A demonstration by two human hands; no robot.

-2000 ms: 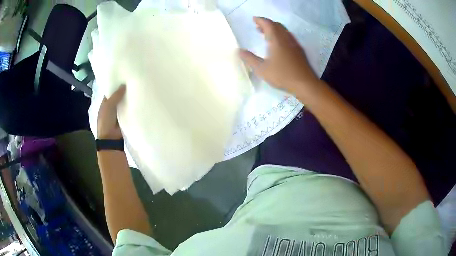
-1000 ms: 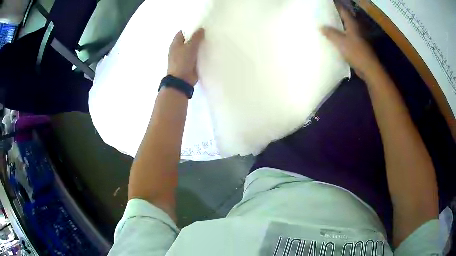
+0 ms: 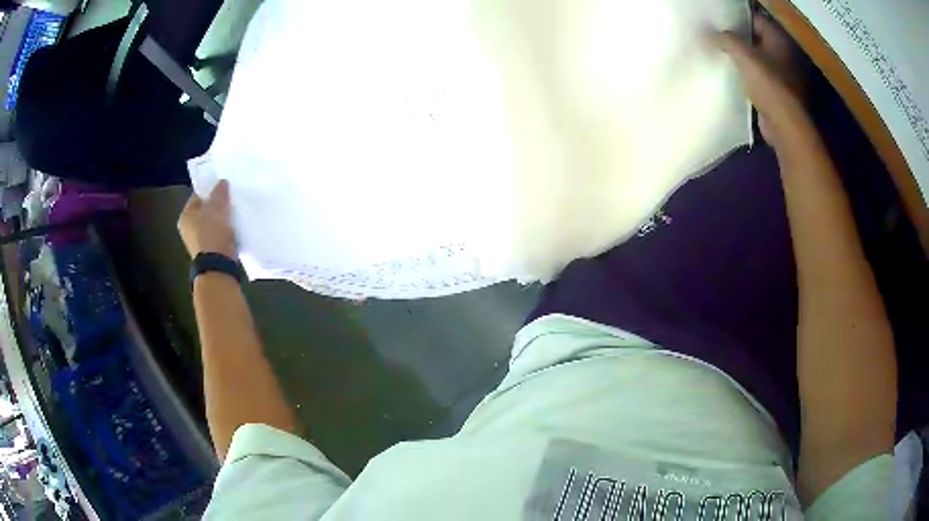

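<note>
A large bundle of white cut pieces [image 3: 377, 153] lies spread across my lap, its curved front edge showing several layers and faint printed marks. A cream-looking part of the pieces [image 3: 601, 122] lies at the right of it. My left hand [image 3: 211, 219], with a dark wristband, grips the bundle's left corner; part of the fingers is behind the fabric. My right hand [image 3: 759, 66] is blurred at the upper right edge of the fabric, with fingers on its edge and partly hidden.
The white wood-edged table with ruler marks [image 3: 866, 61] curves along the upper right. A black chair [image 3: 102, 112] stands at the upper left. A container with blue material [image 3: 112, 407] is at the lower left. My dark-covered lap [image 3: 703, 244] is under the fabric.
The cream part moved from left to right over my lap. My left hand moved from the middle back out to the bundle's left corner. My right hand moved right with the fabric edge.
</note>
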